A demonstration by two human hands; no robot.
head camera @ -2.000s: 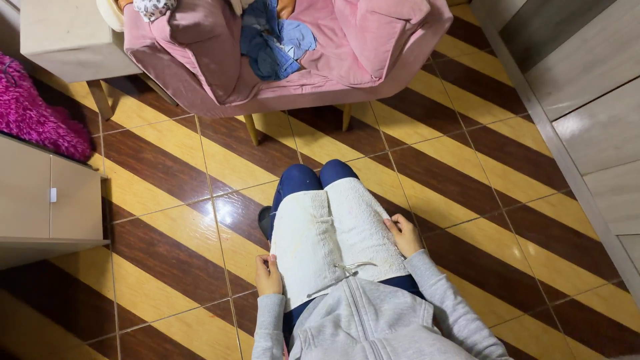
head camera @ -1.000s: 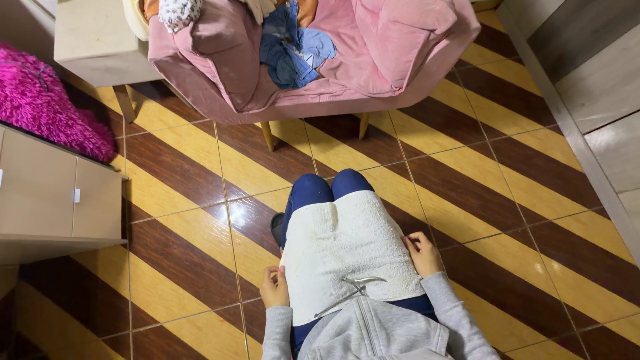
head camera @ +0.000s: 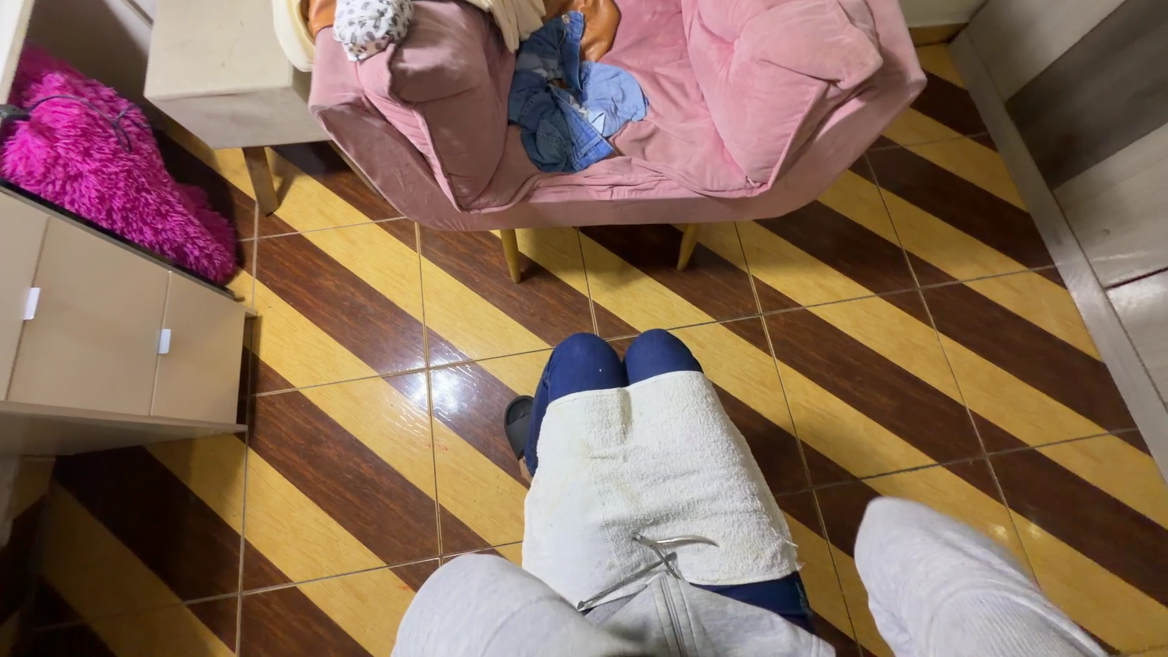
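A white terry towel [head camera: 648, 465] lies spread over my lap, across the thighs of blue trousers [head camera: 584, 363]. At its lower end, by the front of my grey zipped top, rests a thin metal tool with curved handles [head camera: 666, 547], perhaps scissors or nippers; its exact kind I cannot tell. Both of my hands are out of the picture; only the raised grey sleeves show, one at the bottom middle and one at the lower right. What the hands hold, if anything, is hidden.
Ahead stands a pink upholstered armchair [head camera: 620, 196] with blue denim clothing [head camera: 575, 100] on its seat. Beige drawers [head camera: 100, 319] and a magenta shaggy item [head camera: 109, 173] are at left, near a light side table [head camera: 228, 82]. A dark slipper [head camera: 517, 424] shows beside my leg.
My hands, which rested at both sides of the towel, have left the view, and my sleeved arms are raised. The towel and the metal tool remain on my lap.
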